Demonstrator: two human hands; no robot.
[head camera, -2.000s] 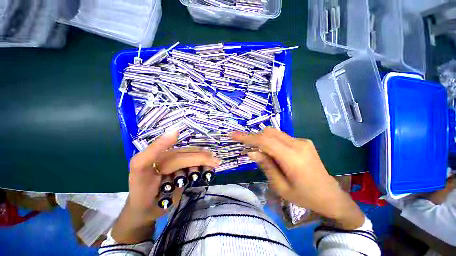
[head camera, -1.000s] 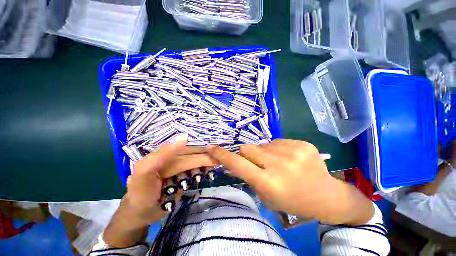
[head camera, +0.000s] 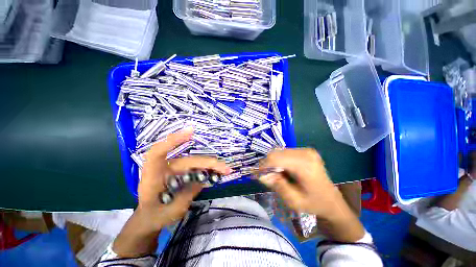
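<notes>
The blue parts tray (head camera: 121, 130) lies centre front, heaped with shiny silver damper cylinders (head camera: 182, 104) with thin rods. My left hand (head camera: 175, 177) is at the tray's near left edge, curled around a bunch of several cylinders; their round black-ringed ends (head camera: 189, 178) face me, slightly blurred. My right hand (head camera: 302, 182) is at the near right corner, with finger and thumb pinched on a thin rod (head camera: 269, 170) that points left. The far end of that piece is hidden in the hand or blurred.
A small tilted clear box (head camera: 326, 104) with a few parts is right of the tray. Divided clear bins (head camera: 383, 52) and a filled clear box (head camera: 224, 28) stand beyond. A lined clear box (head camera: 107, 26) is upper left. A blue lid (head camera: 425, 138) lies right, beside another person's arm (head camera: 451, 208).
My right hand has drawn back to the right from my left hand, and a thin rod now shows between its fingertips. My left hand still holds its bunch.
</notes>
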